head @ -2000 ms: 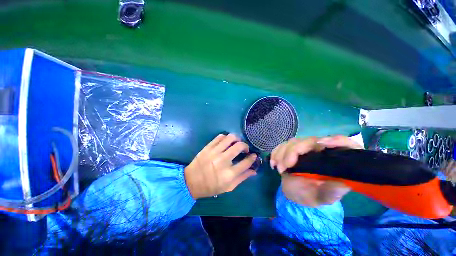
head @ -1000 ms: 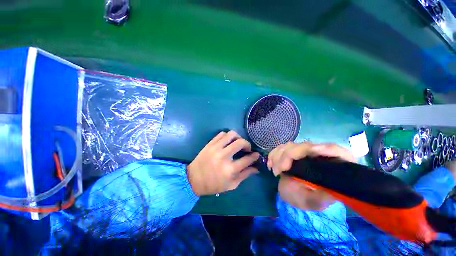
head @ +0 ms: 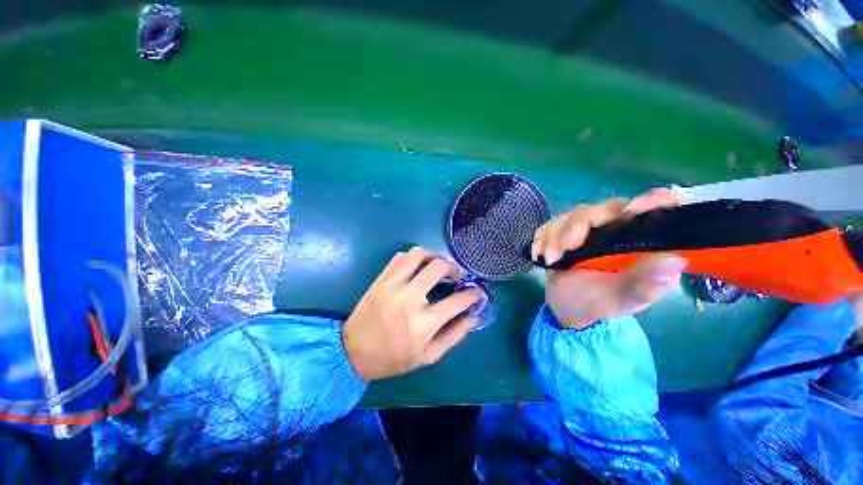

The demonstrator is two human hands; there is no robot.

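My left hand (head: 402,317) rests on the green bench, its fingertips around a small dark round workpiece (head: 481,301), partly hidden by the fingers. My right hand (head: 606,275) holds the orange and black electric screwdriver (head: 719,248), which lies nearly level with its front end at the right rim of the screw dish. The bit is too small to make out clearly. The round screw dish (head: 511,235) stands just beyond the workpiece, with dark small screws (head: 484,201) over its upper left part.
A clear zip bag (head: 218,242) and a blue box (head: 80,275) with tubes lie left. A dark ring part (head: 160,34) is on the belt (head: 360,76) at upper left, another (head: 788,152) at right. A grey post (head: 833,189) and another person's blue sleeve (head: 790,365) are at right.
My right hand and the screwdriver have moved up and away from the workpiece to the dish's rim. The upper-left belt part has moved left. My left hand stays around the workpiece.
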